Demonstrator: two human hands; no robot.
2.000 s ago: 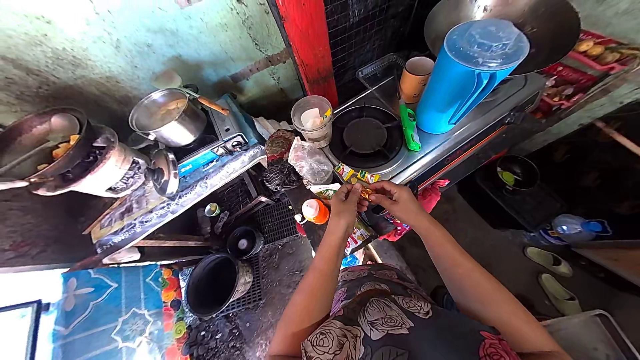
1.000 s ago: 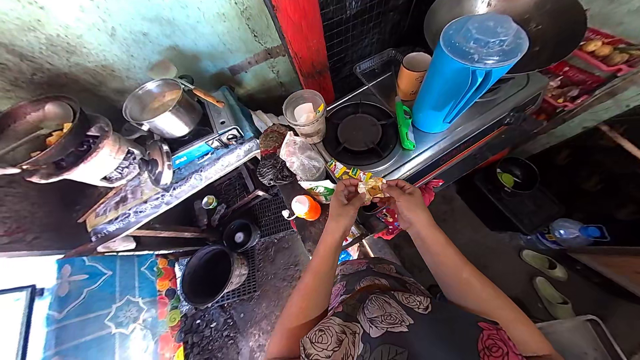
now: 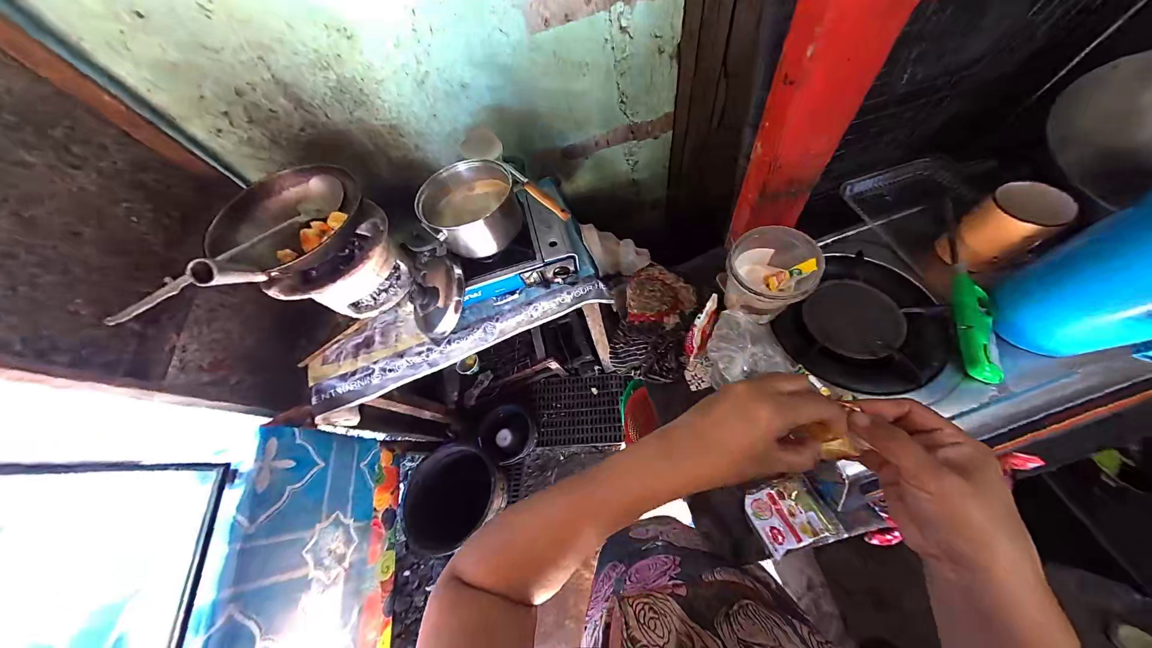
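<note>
My left hand (image 3: 778,427) and my right hand (image 3: 918,459) meet at the stove's near edge, both gripping a small yellowish packet (image 3: 839,443) between their fingers; its contents are hidden. Below them lies a printed food packet (image 3: 787,515). Just beyond my left hand are a crumpled clear plastic bag (image 3: 745,349) and a clear plastic tub (image 3: 772,270) with a yellow sachet inside. The black gas burner (image 3: 855,319) is past my hands, with a green lighter-like tool (image 3: 976,328) at its right.
A steel saucepan (image 3: 472,211) with liquid stands on a portable gas stove (image 3: 540,238). Left of it, a pan (image 3: 270,216) holding orange-yellow pieces rests on a small round stove. A black pot (image 3: 450,499) sits lower down. A blue pitcher (image 3: 1080,279) and an orange-brown cup (image 3: 1012,225) stand at right.
The view has swung left. My hands, spread around the flattened packet one second ago, are now closer together on it, with less of it showing.
</note>
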